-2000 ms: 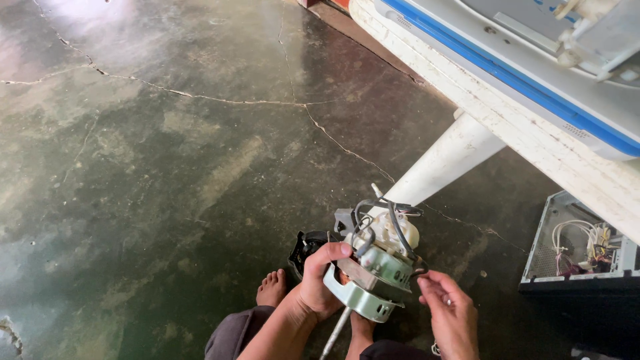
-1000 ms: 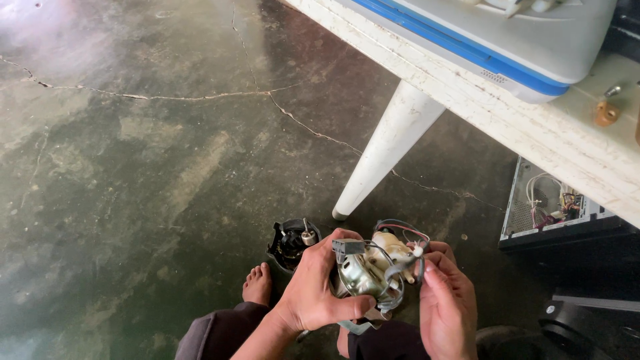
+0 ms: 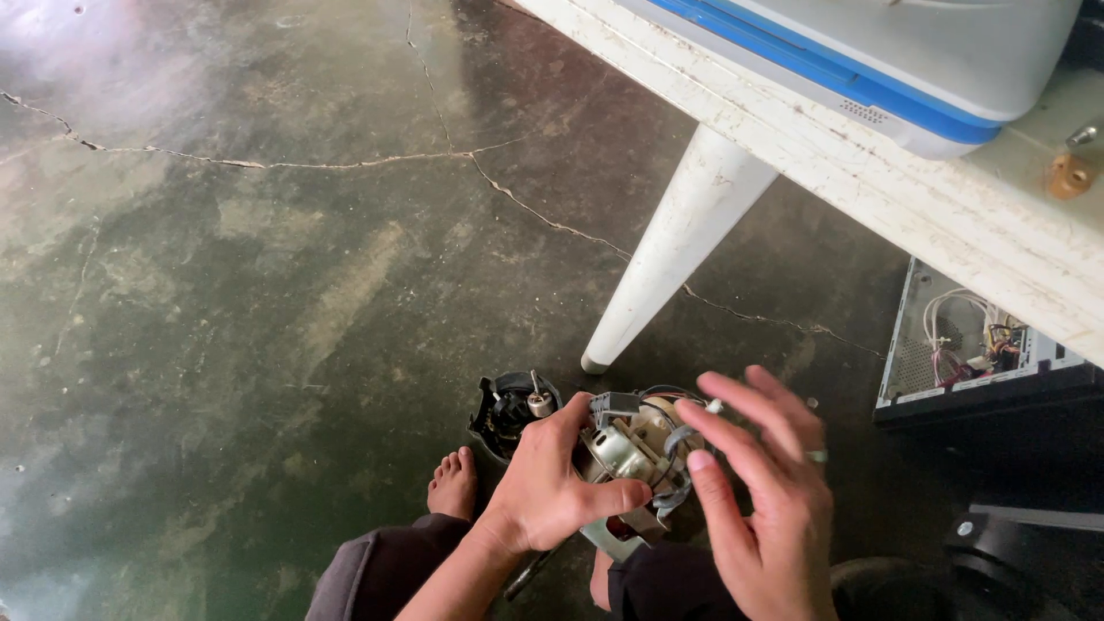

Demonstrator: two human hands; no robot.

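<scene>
An electric fan motor (image 3: pixel 623 453) with a metal housing, a cream plastic gearbox and grey wires is held over my feet. My left hand (image 3: pixel 552 483) grips its housing from the left, thumb across the front. At the motor's right, my right hand (image 3: pixel 759 483) has its fingers spread beside the wires (image 3: pixel 677 448); it holds nothing that I can see. A metal shaft (image 3: pixel 536 571) points down and left below my left wrist. On the floor just left of the motor lies a black plastic housing (image 3: pixel 496 427) with a small metal cylinder (image 3: pixel 541 404) at its edge.
A white table (image 3: pixel 828 164) with a tapered leg (image 3: pixel 673 250) crosses the upper right. On it are a blue and white plastic appliance (image 3: pixel 862 52) and a small orange-brown part (image 3: pixel 1069 178). An opened computer case (image 3: pixel 914 371) with cables stands at the right. Cracks run across the concrete floor (image 3: pixel 259 302).
The motor has turned in my left hand since two seconds ago, its gearbox now facing more toward me. My right hand, at the wires one second ago, has come away with its fingers spread.
</scene>
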